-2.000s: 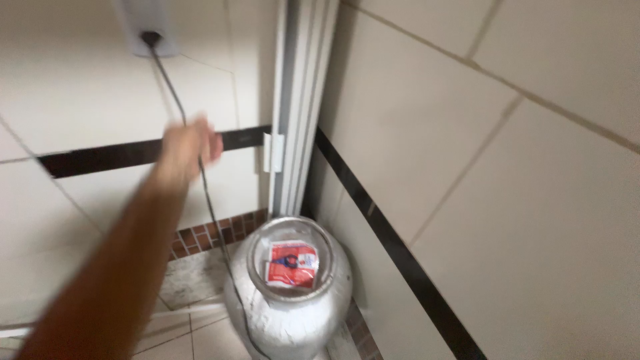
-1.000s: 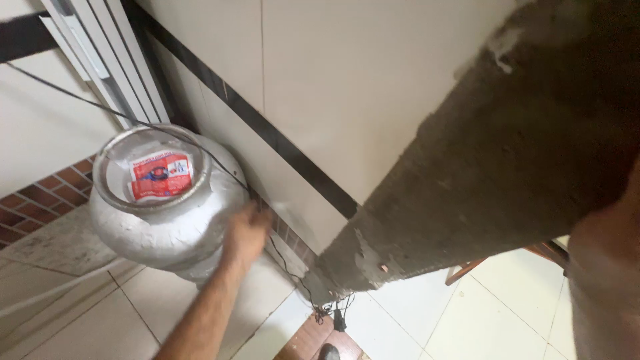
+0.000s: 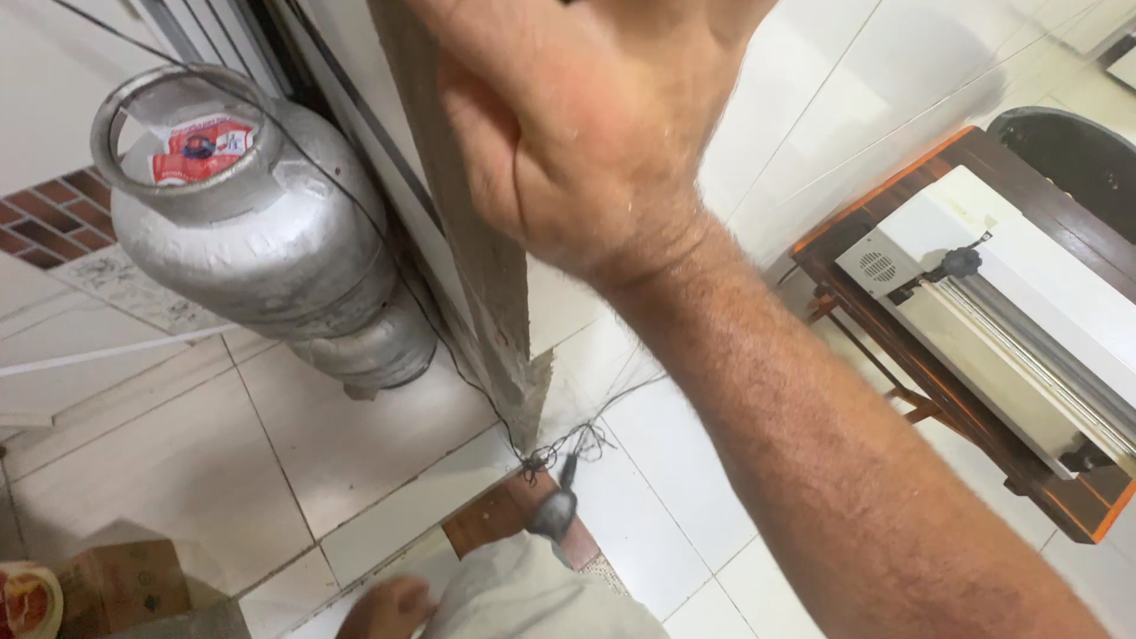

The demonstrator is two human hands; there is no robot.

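Observation:
My right hand (image 3: 595, 133) is large at the top, in front of the rough cement edge of a wall (image 3: 484, 266); its fingers are cut off by the frame, so a grip cannot be told. Low in the view, my left hand (image 3: 386, 608) is partly visible beside pale clothing, its fingers curled and its hold unclear. A black cable (image 3: 333, 177) passes over a silver gas cylinder (image 3: 257, 240) with a red and white label, then down along the wall's foot. There it meets a tangle of thin cord (image 3: 581, 439) on the floor.
At right, a wooden table (image 3: 941, 422) bears a white roller machine (image 3: 994, 302) with a black knob. Behind it is a dark round tub (image 3: 1078, 160). A cardboard box (image 3: 133, 581) lies bottom left. A dark rounded thing (image 3: 555, 513) sits near the cord tangle.
The left hand was on the cable at the wall socket side, then beside the cylinder; now it is low in view. The right hand has come up before the wall edge. The view has swung right.

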